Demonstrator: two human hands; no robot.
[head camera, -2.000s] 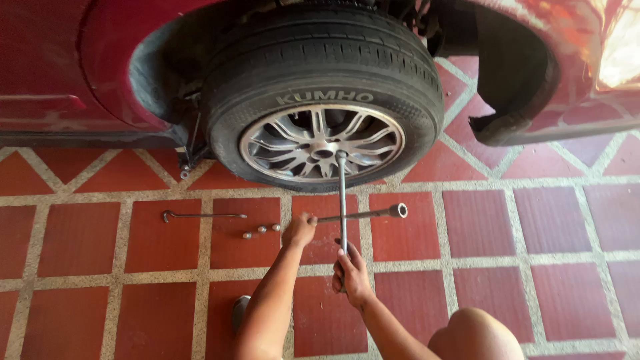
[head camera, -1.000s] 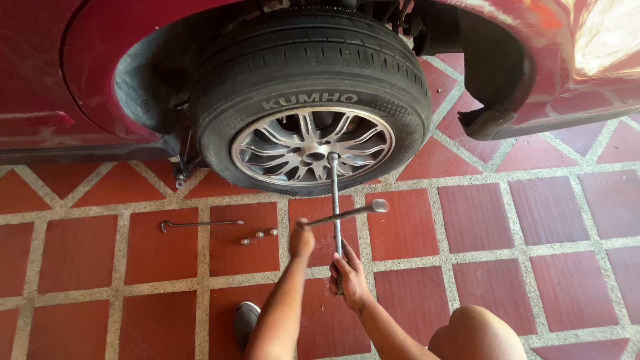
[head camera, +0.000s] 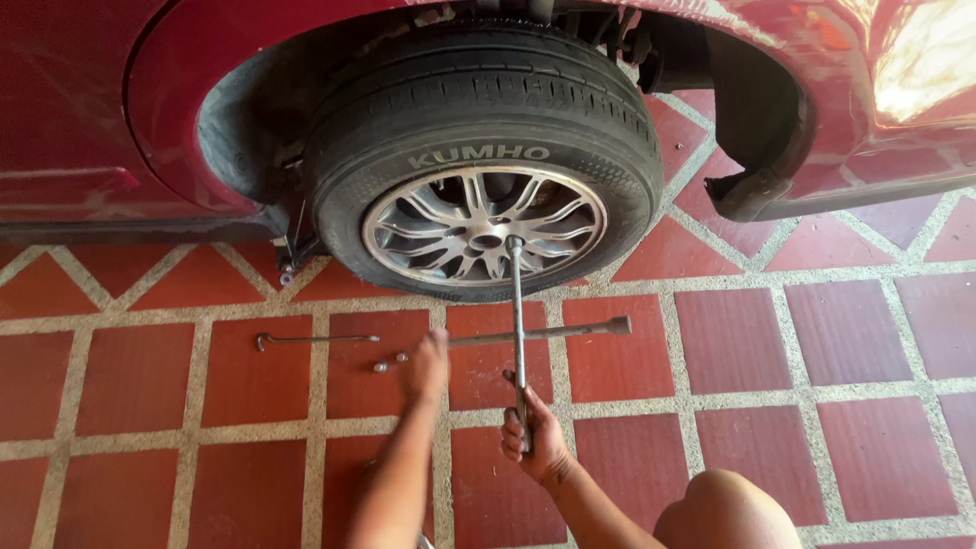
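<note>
A four-way lug wrench (head camera: 519, 309) reaches from a lug position beside the hub of the alloy wheel (head camera: 486, 229). My right hand (head camera: 537, 435) is closed around the wrench's near end. My left hand (head camera: 427, 362), blurred, is at the left end of the cross bar; whether its fingers grip the bar cannot be told. The bar's right arm ends in a socket. Lug nuts (head camera: 380, 367) lie on the tiles just left of my left hand, which may hide another. The black tire (head camera: 488, 114) stands around the rim.
A thin metal rod with a hooked end (head camera: 316, 338) lies on the tiled floor (head camera: 252, 488) at the left. The red car's body (head camera: 69, 114) arches over the wheel. Part of a jack (head camera: 290, 263) shows under the sill. My knee (head camera: 724, 511) is at the lower right.
The cross bar has changed its angle between frames, its socket end pointing differently. My left hand has moved left across the floor, toward the lug nuts. My right hand keeps its hold.
</note>
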